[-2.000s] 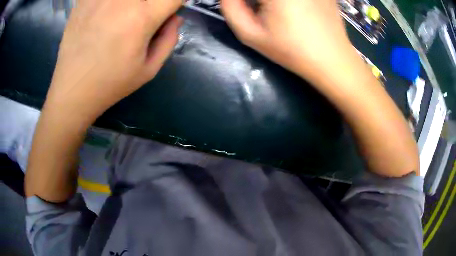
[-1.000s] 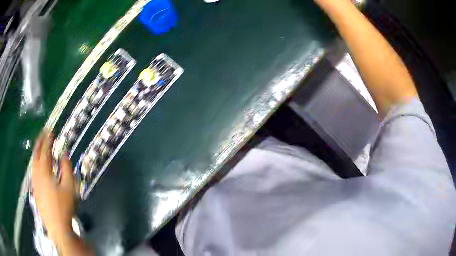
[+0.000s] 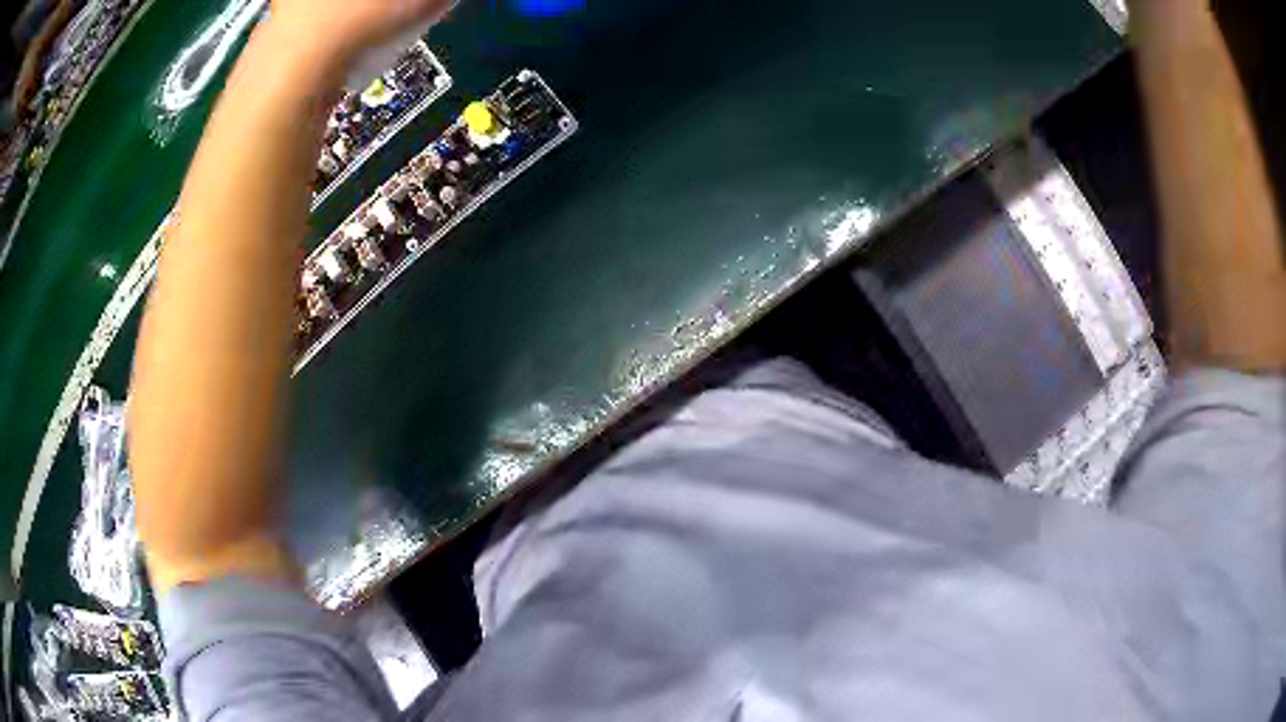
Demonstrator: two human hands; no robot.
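Observation:
Two open power strips lie side by side on the dark green bench. The nearer open power strip (image 3: 409,209) shows white and dark blocks, metal parts and a yellow block at its upper end. The farther open power strip (image 3: 370,119) is partly hidden by my left forearm. My left hand (image 3: 370,17) is at the top edge, cut off, above the farther strip; its fingers are not clear. My right arm reaches up at the far right, and my right hand is outside the picture.
A blue item (image 3: 547,4) is cut off at the top edge. A green conveyor belt (image 3: 106,261) with a pale rail runs at left, a white cable on it. A bagged cord (image 3: 106,508) and more open strips (image 3: 106,663) are lower left. A grey box (image 3: 987,310) is right of the bench.
My left hand has moved from the strips' lower ends up to the top edge. The view has shifted, so the blue item is nearly out and the bagged cord shows at lower left.

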